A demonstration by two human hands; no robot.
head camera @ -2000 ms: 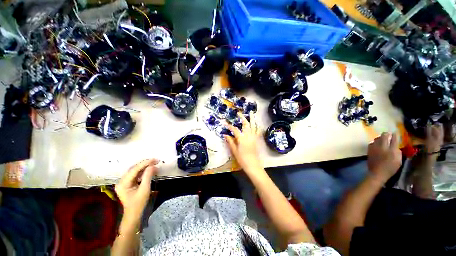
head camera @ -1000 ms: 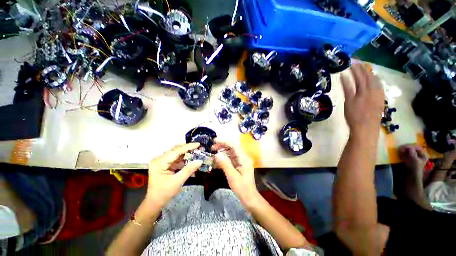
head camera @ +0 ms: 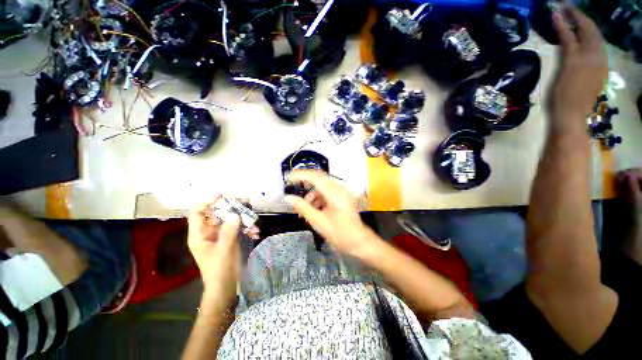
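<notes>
My left hand holds a small silver-white camera module at the bench's front edge. My right hand is at the front of a black camera housing, its fingers bent and partly covering it; whether they grip a wire or the housing is too blurred to tell. A thin yellowish lead curves over the housing's top. Several loose camera modules lie in a cluster on the bench, right of and beyond the housing.
Housings with boards fitted stand at the right. A wired housing lies at left; tangled leads are upper left. A black pad lies on the left edge. A neighbour's arm reaches across at right; another person's arm is at lower left.
My right hand moved from the module cluster to the front housing. My left hand came in, met it there, then drew left with a module. The neighbour's arm reached forward. The view shifted.
</notes>
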